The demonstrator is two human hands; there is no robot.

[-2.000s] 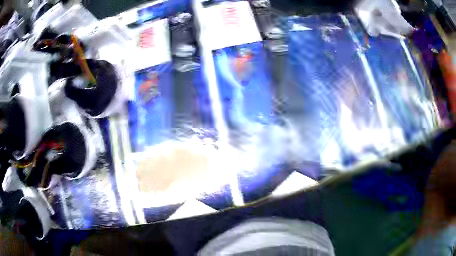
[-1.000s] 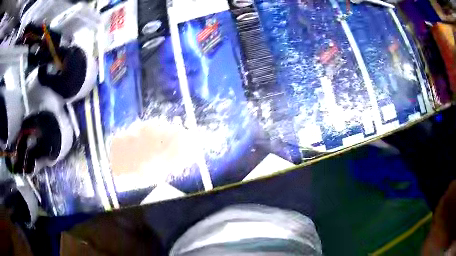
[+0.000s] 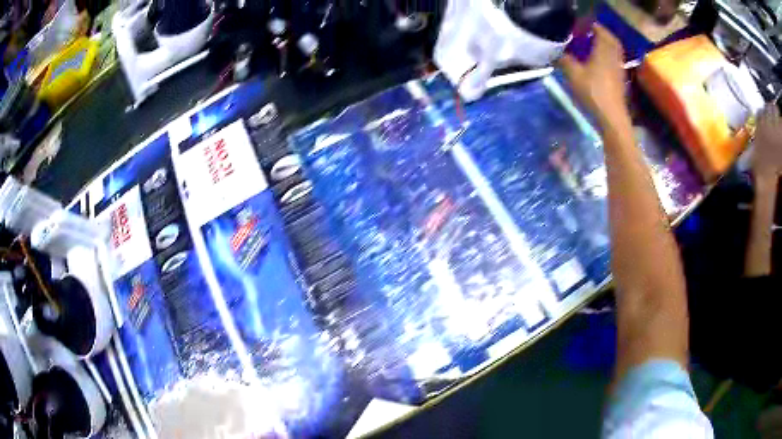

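Observation:
A white housing with a black inside (image 3: 480, 41) stands at the top centre-right, on the far part of the blue sheeting. My right hand (image 3: 598, 73) reaches up from the lower right, bare below a light blue sleeve. Its fingers are at the housing's right edge, beside a small purple thing. Whether they grip either is unclear. My left hand is out of the picture. White housings with black insides and coloured wires (image 3: 101, 313) crowd the lower left, cut off by the edge.
Another white housing (image 3: 135, 51) stands at the upper left, near a yellow packet (image 3: 70, 69). Dark modules (image 3: 300, 43) line the far strip. An orange box (image 3: 686, 94) with white contents stands at the right. Another person's hand (image 3: 766, 141) is beside it. Blue printed sheeting (image 3: 403, 231) covers the bench.
The view has turned towards the far side and right. My right arm now stretches across the bench's right part. More of the white housing at the top, the orange box and the other person's hand show.

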